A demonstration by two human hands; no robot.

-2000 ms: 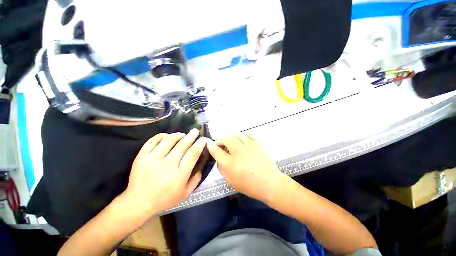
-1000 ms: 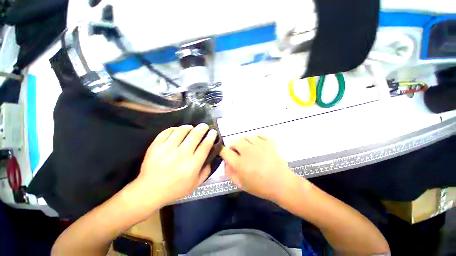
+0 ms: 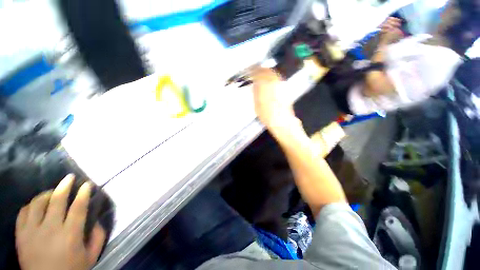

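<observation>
The view is turned to the right and blurred. My left hand (image 3: 55, 227) lies flat on the dark garment (image 3: 18, 182) at the lower left, its fingers on the cloth near the needle area. My right hand (image 3: 267, 87) is stretched out to the far right end of the machine table, by small thin tools (image 3: 239, 79). Its fingers are blurred, and whether it holds anything cannot be told. The scissors' yellow and green handle loops (image 3: 176, 100) lie on the table between my hands.
The white table (image 3: 142, 126) has a long front edge. A black cloth strip (image 3: 105, 45) hangs over the machine head. The dark control panel (image 3: 250, 20) is at the top. A person in a light top (image 3: 413, 74) sits at the right. A cardboard box (image 3: 329, 138) is below my right forearm.
The view has swung right. My right hand has left the garment and reached to the table's right end. My left hand has stayed on the garment.
</observation>
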